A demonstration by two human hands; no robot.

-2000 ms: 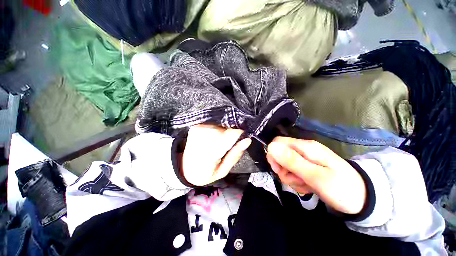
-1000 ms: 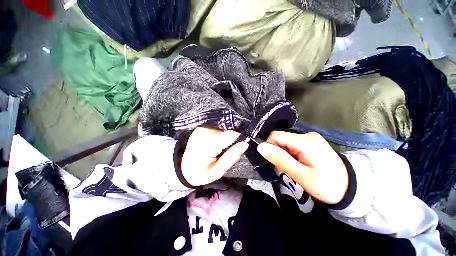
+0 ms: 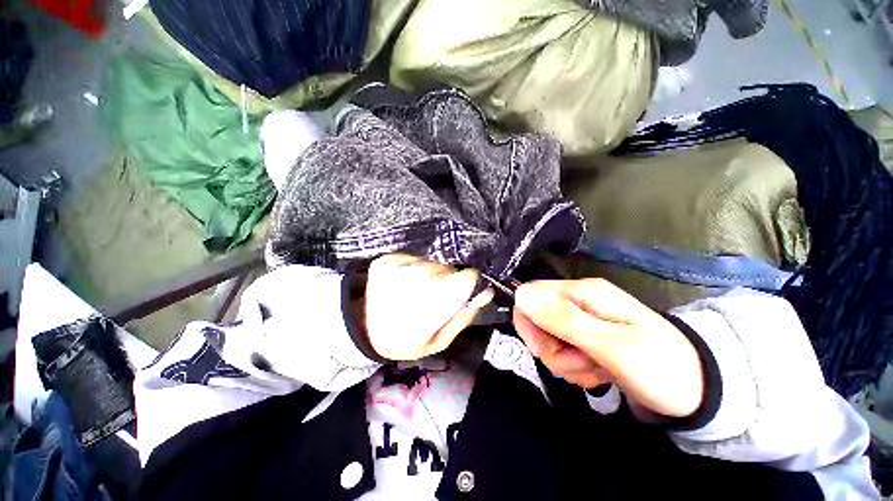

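Observation:
The black-grey washed denim garment [image 3: 367, 186] lies bunched on my lap, with its pale-stitched waistband edge towards me. My left hand [image 3: 421, 305] pinches the dark edge of the garment between thumb and fingers. My right hand [image 3: 597, 333] holds a small thin tool [image 3: 499, 286], like a needle or seam ripper, whose tip points left at the pinched edge. The tool is mostly hidden by my fingers, so its kind is unclear. No thread can be made out.
A folded black denim piece [image 3: 88, 377] lies on a white board at left, above blue jeans [image 3: 49, 455]. Green cloth [image 3: 196, 147] lies beyond at left. Olive sacks [image 3: 529, 68] bulge ahead, one under navy pinstriped cloth [image 3: 264, 39]. Black cords [image 3: 842, 215] hang at right.
My right hand first moved in to the pinched edge, and has now drawn back slightly right and down. My left hand still pinches the garment, its fingers slightly shifted.

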